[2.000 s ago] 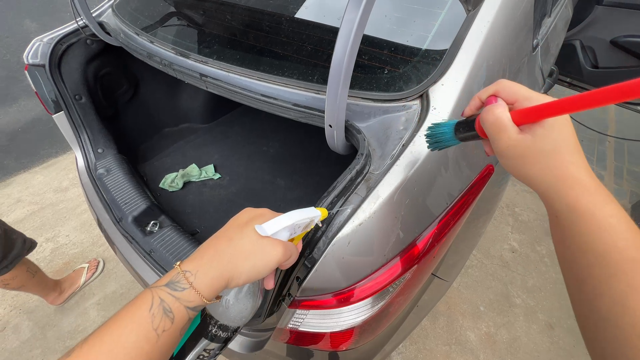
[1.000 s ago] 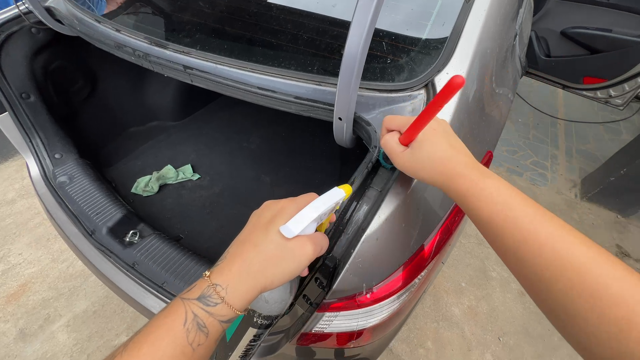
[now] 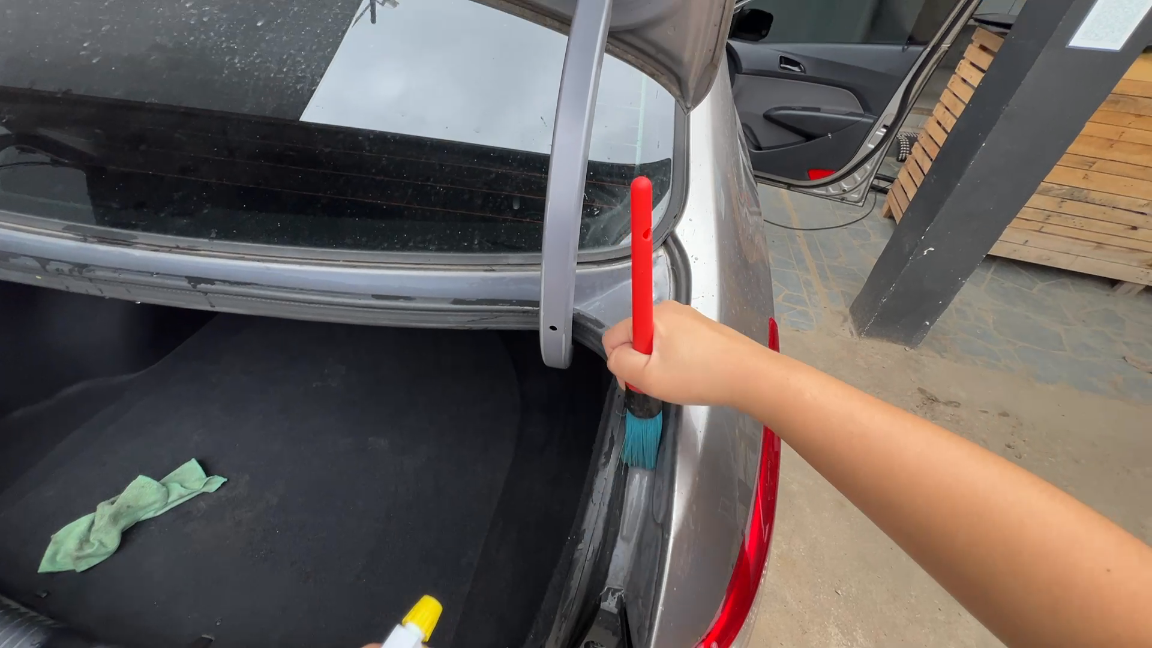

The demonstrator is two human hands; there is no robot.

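My right hand point(image 3: 679, 355) grips the red handle of a detailing brush point(image 3: 642, 261). Its teal bristles point down and touch the painted channel point(image 3: 637, 531) beside the trunk's rubber seal. At the bottom edge, the white spray head with a yellow nozzle point(image 3: 423, 616) pokes into view; only a sliver of my left hand shows beside it, so its grip is hidden. A crumpled green cloth point(image 3: 126, 515) lies on the black trunk floor point(image 3: 342, 450), left of both hands.
The grey trunk hinge arm point(image 3: 562, 198) stands just left of the brush. Above are the rear window point(image 3: 270, 180) and raised lid. The red tail light point(image 3: 756, 549) lies right of the channel. Beyond are an open car door point(image 3: 810, 108), a dark pillar point(image 3: 963, 180) and wooden slats point(image 3: 1080, 198).
My right hand has brought the brush from above the rear fender into the trunk channel, and its handle now stands upright. The spray head has dropped almost out of view as the view shifted.
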